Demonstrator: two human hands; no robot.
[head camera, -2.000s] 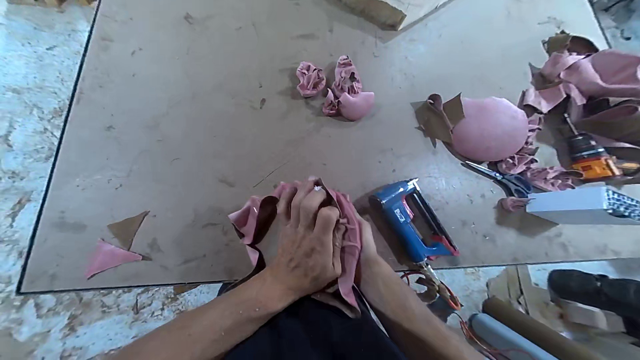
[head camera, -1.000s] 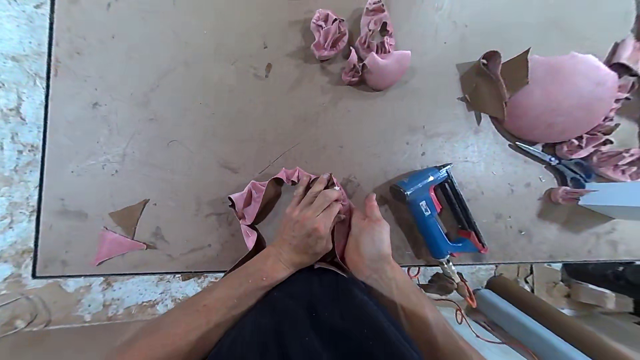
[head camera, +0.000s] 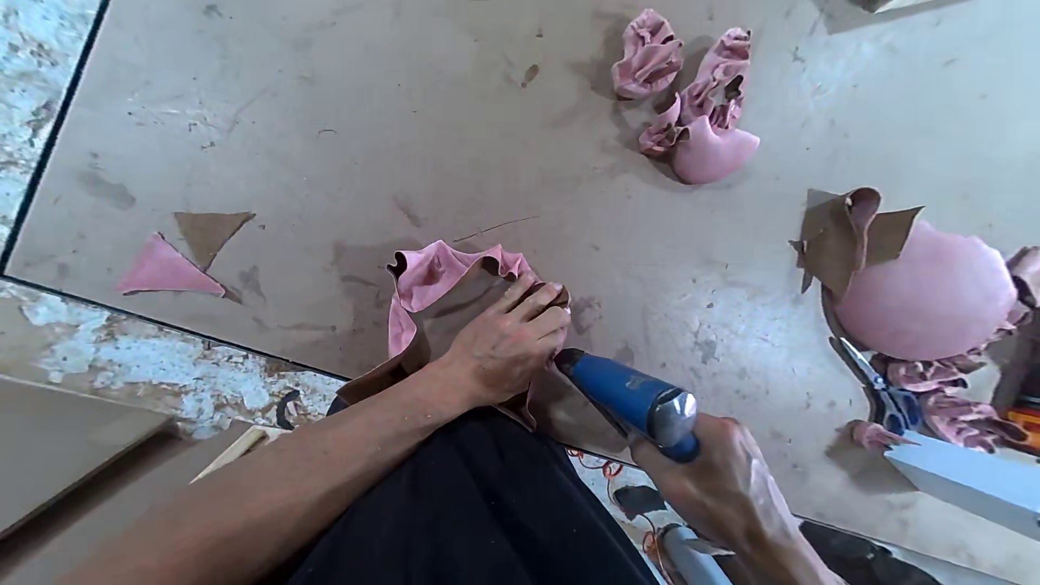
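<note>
My left hand (head camera: 512, 337) presses and grips the gathered edge of a pink piece of leather-like material (head camera: 443, 272) with a brown underside, near the table's front edge. The piece curves away to the left in ruffles. My right hand (head camera: 703, 471) is closed around the handle of a blue pneumatic stapler (head camera: 621, 390). Its nose sits against the gathered edge, just right of my left fingers; whether it touches the material cannot be told.
Crumpled pink pieces (head camera: 715, 106) lie at the back. Two triangular scraps (head camera: 171, 268) lie left. At the right are a rounded pink piece (head camera: 926, 292), scissors (head camera: 881, 390) and a pale box (head camera: 967, 479). An orange hose (head camera: 605, 467) hangs below the table edge (head camera: 325, 372).
My right hand has left the pink material and taken hold of the blue stapler, which lay on the table to the right. The stapler is now at the material's edge. My left hand stays on the material.
</note>
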